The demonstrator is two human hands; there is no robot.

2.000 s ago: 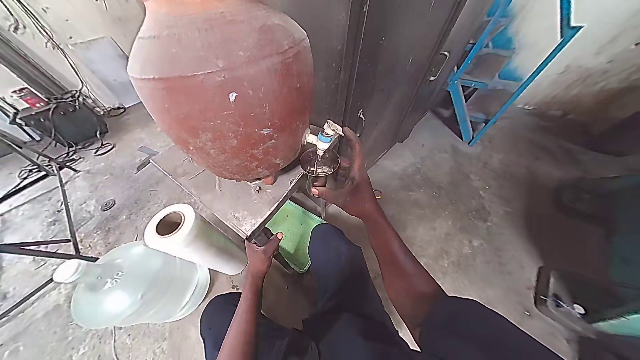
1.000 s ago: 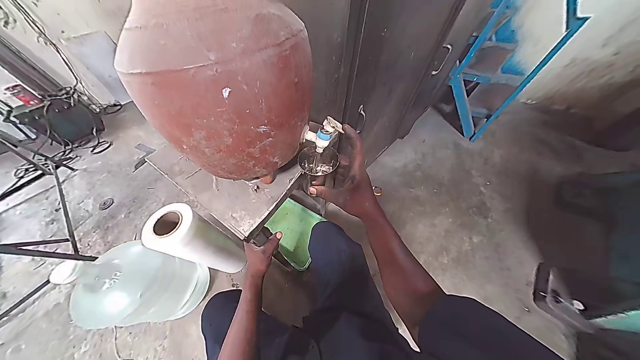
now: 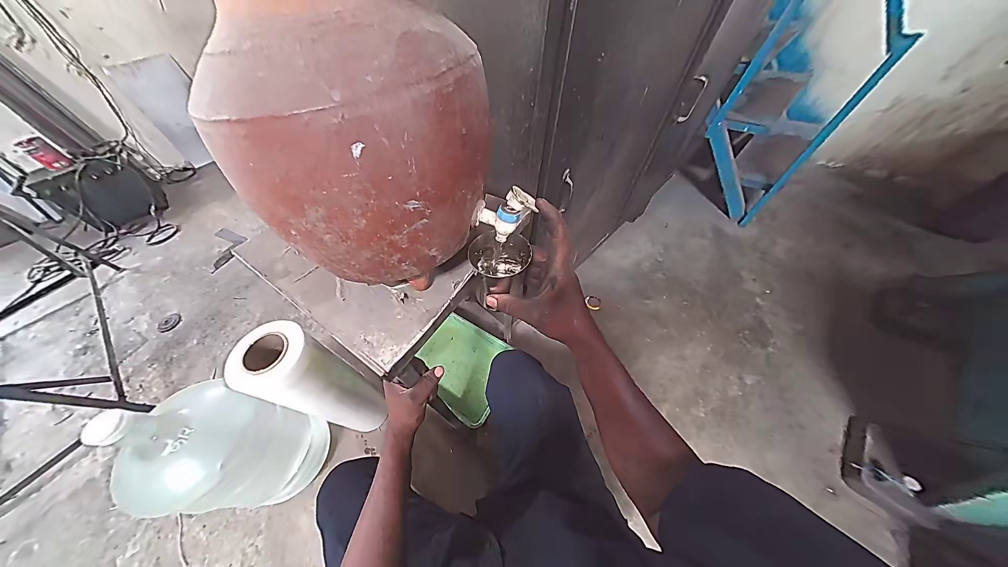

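A large red clay pot (image 3: 346, 157) stands on a low metal stand (image 3: 358, 327). From its lower right side juts a white plastic tap with a blue band (image 3: 508, 214). Right under the spout, my right hand (image 3: 543, 287) holds a metal cup (image 3: 500, 256) upright, with a finger raised beside the tap's lever. Water shows in the cup, and a thin stream seems to run into it from the tap. My left hand (image 3: 413, 394) grips the near corner of the stand. Beneath the stand lies a green plastic tray (image 3: 465, 370), partly hidden by my knee.
A roll of clear plastic film (image 3: 315, 378) leans by the stand at left, over a large translucent water bottle (image 3: 213, 449) on the floor. Black metal legs (image 3: 102, 331) and cables are farther left. Dark metal doors (image 3: 606, 102) rise behind; blue steps (image 3: 740, 157) stand at back right.
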